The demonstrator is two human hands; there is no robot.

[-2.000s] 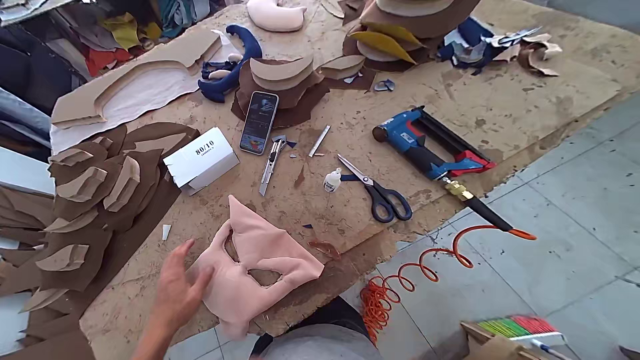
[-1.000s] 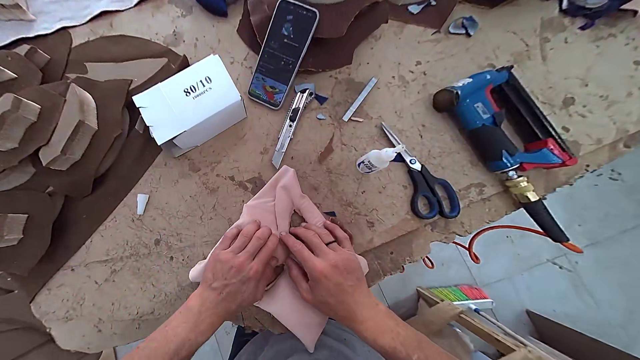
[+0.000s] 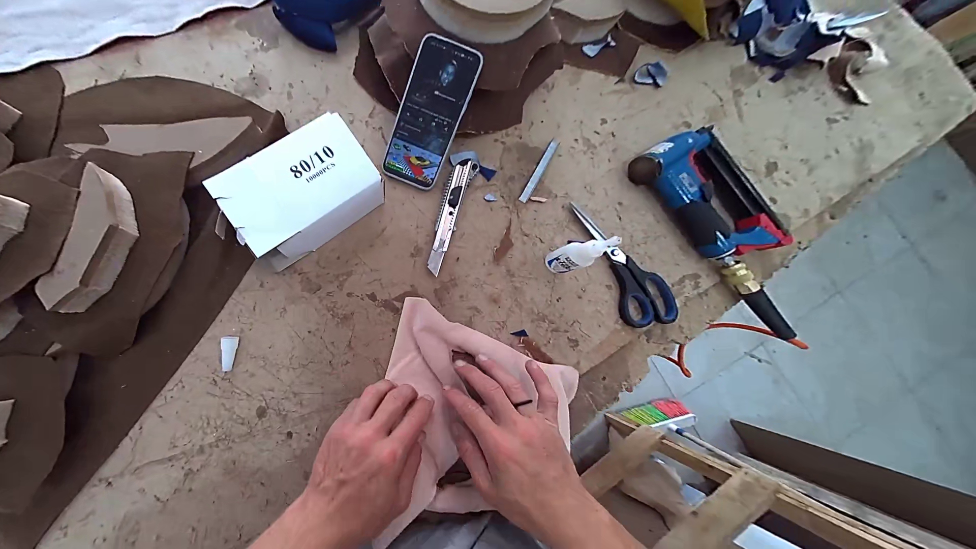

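A pink fabric-covered piece [image 3: 427,343] with openings in it lies at the table's near edge. My left hand [image 3: 374,450] presses on its left part, fingers bent. My right hand [image 3: 511,435], with a dark ring, rests on its right part, fingertips at an opening whose inside is mostly hidden. Beyond the hands lie a snap-off utility knife [image 3: 454,213] with its blade out, a narrow metal strip [image 3: 539,171], a small glue bottle [image 3: 581,255] and dark-handled scissors [image 3: 644,293]. A blue pneumatic stapler [image 3: 698,198] lies farther right.
A white cardboard box [image 3: 297,191] and a smartphone [image 3: 432,110] lie beyond the hands. Brown fabric pieces with foam blocks [image 3: 91,236] cover the left side. Fabric scraps [image 3: 785,38] lie at the far right. An orange air hose [image 3: 755,329] and a wooden frame [image 3: 717,465] are beyond the table's right edge.
Two seconds ago only my left hand showed, beside the pink piece; now both hands are on it. Since one second ago my hands have moved slightly apart. The view has come much closer since the first frame.
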